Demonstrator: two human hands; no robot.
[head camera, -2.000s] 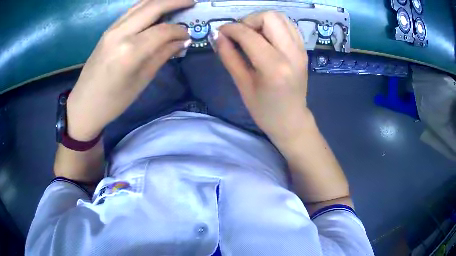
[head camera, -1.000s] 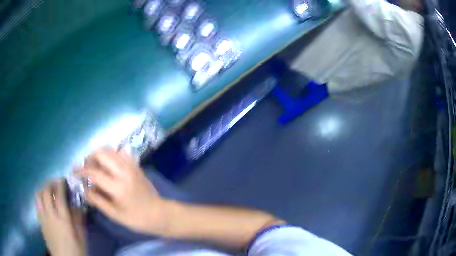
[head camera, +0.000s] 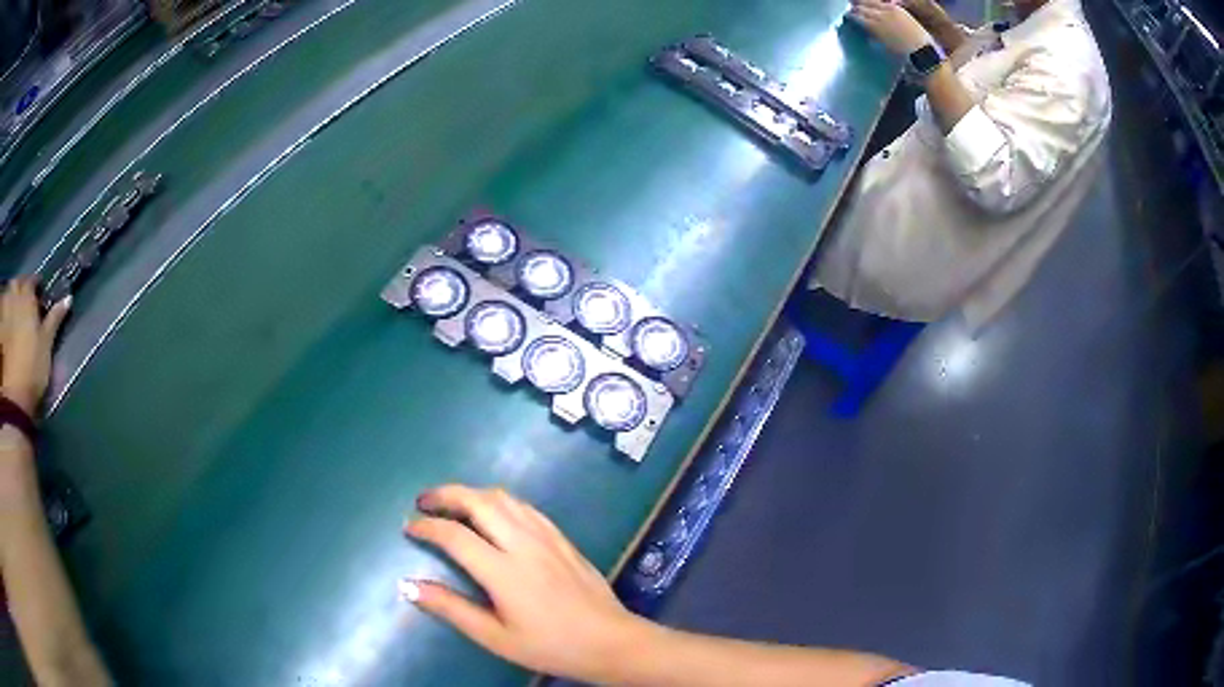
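Note:
Two silver-grey modules (head camera: 537, 352) lie side by side on the green bench (head camera: 269, 443), each with a row of several dark round fittings with bright white centres. My right hand (head camera: 524, 577) is over the bench below them, fingers apart and empty, not touching them. My left hand (head camera: 24, 342) is at the left edge, partly cut off. Its fingertips are at the near end of a dark module (head camera: 101, 239) on the grey rail strip; whether they grip it I cannot tell.
Another slotted module pair (head camera: 754, 101) lies farther along. A person in a pale coat (head camera: 973, 201) sits at the right beside a blue stool (head camera: 859, 362). A perforated rail (head camera: 718, 470) runs below the bench edge. A small dark object (head camera: 61, 507) is beside my left forearm.
The view has swung right and along the bench. My hands, earlier together at a silver module at the near edge, are now far apart. My right hand is now open and empty.

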